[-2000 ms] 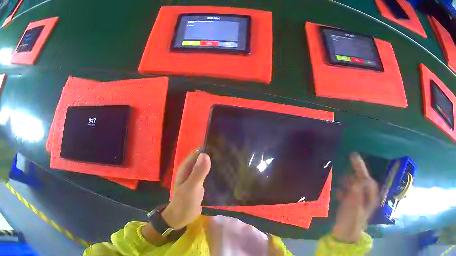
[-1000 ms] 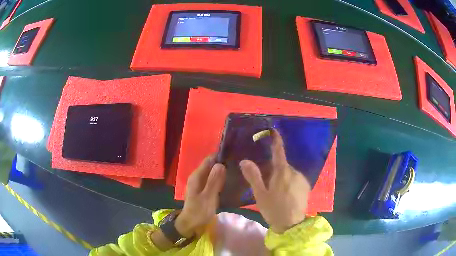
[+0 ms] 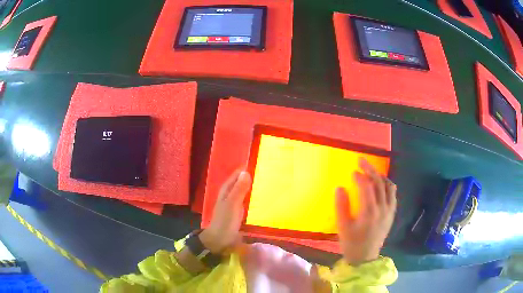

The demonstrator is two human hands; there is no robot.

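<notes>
The tablet under test (image 3: 298, 183) lies on a red foam pad (image 3: 235, 114) in front of me, its screen fully yellow inside a dark frame. My left hand (image 3: 226, 209) holds the tablet's left edge, thumb at the frame. My right hand (image 3: 367, 209) is over the right part of the screen, fingers spread and a little blurred; it grips nothing. It hides the lower right corner. I cannot tell if its fingertips touch the glass.
A dark tablet (image 3: 112, 151) with small white digits lies on red pads at left. Two lit tablets, one at top centre (image 3: 221, 28) and one at upper right (image 3: 390, 44), lie on pads beyond. A blue fixture (image 3: 454, 216) with a yellowish loop stands at right, a thin stick beside it.
The tablet's screen has gone from dark to blue to yellow. My right hand came in from the right, over the screen's middle, then moved to its right part. The pads beyond shifted slightly left.
</notes>
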